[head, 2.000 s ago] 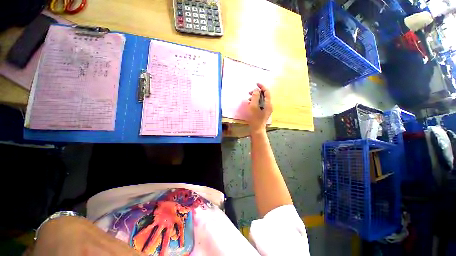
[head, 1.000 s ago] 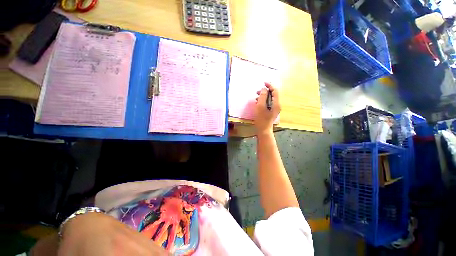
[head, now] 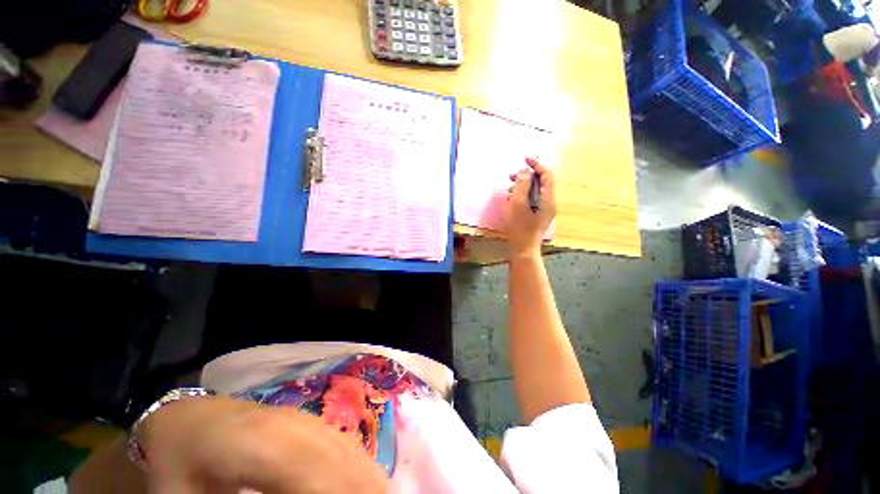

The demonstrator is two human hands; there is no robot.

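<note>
My right hand (head: 533, 205) holds a dark pen (head: 535, 191) over the loose pink sheet (head: 482, 169), right of the folder. The blue clip folder (head: 290, 159) lies open flat. A pink form (head: 193, 145) lies on its left leaf under a silver clip (head: 217, 52). Another pink form (head: 379, 174) lies on the right leaf, beside a silver clip (head: 314, 159). My left hand (head: 261, 453) is blurred and low in the picture, in front of my torso, with a metal wristwatch (head: 159, 410). Its fingers are partly cut off by the bottom edge.
A calculator (head: 415, 31) lies beyond the folder on the wooden desk (head: 589, 145). A black phone (head: 103, 72) and red and yellow scissors (head: 183, 8) lie at upper left. Blue crates (head: 728, 371) and a black crate (head: 709, 246) stand on the floor at right.
The whole scene has shifted to the right in the picture. My left hand shows further right and more of it is visible. My right hand stays over the loose sheet with the pen.
</note>
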